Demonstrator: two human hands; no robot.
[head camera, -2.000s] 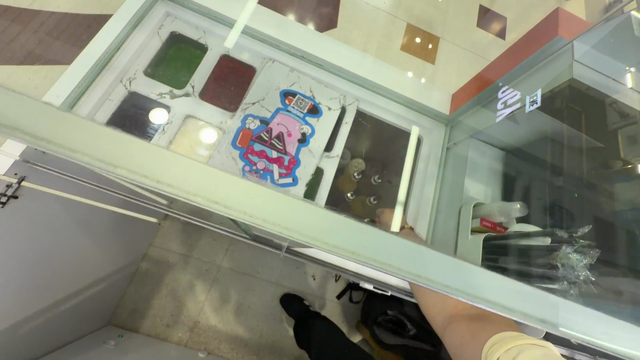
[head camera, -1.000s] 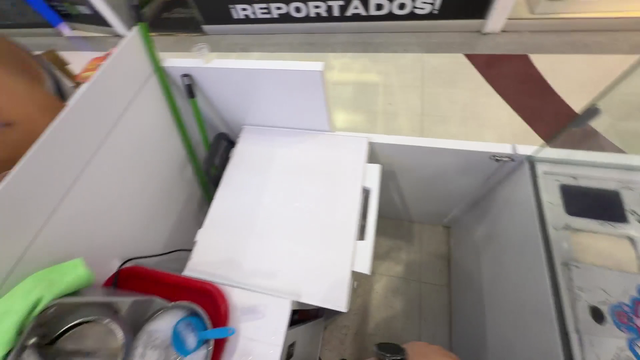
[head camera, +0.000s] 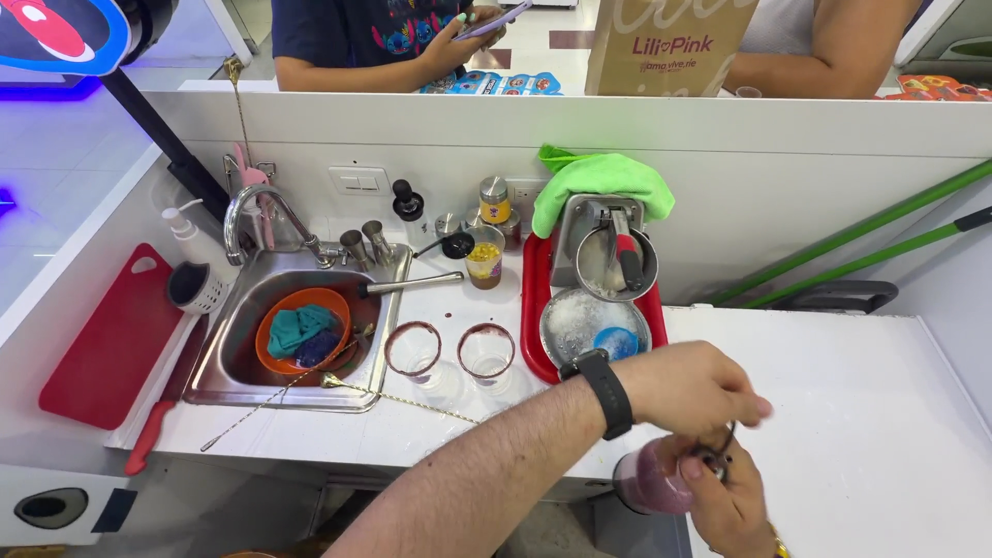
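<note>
My left hand (head camera: 701, 391), with a black watch on its wrist, bends over a glass bottle or jar (head camera: 657, 479) of pink-purple contents. Its fingers are at a thin dark metal part on the top; their exact hold is blurred. Below and to the right, my right hand (head camera: 725, 496) grips the container near its top. Two clear cups, a left one (head camera: 413, 353) and a right one (head camera: 486, 355), stand on the counter with dark red rims. Beside them, a red tray (head camera: 533, 310) holds a metal machine (head camera: 570, 236) and a bowl of white crushed material (head camera: 577, 325) with a blue scoop (head camera: 618, 341).
A steel sink (head camera: 232, 364) holds an orange bowl (head camera: 267, 341) with cloths. A red-handled knife (head camera: 147, 438), red cutting board (head camera: 108, 337), twisted bar spoon (head camera: 403, 399) and yellow-filled cup (head camera: 485, 260) are nearby. Two people and a paper bag (head camera: 666, 46) are beyond the partition (head camera: 480, 124).
The view has swung widely from a glass case to the sink counter. A hand reached at the case two seconds ago; both hands are now at the pink container.
</note>
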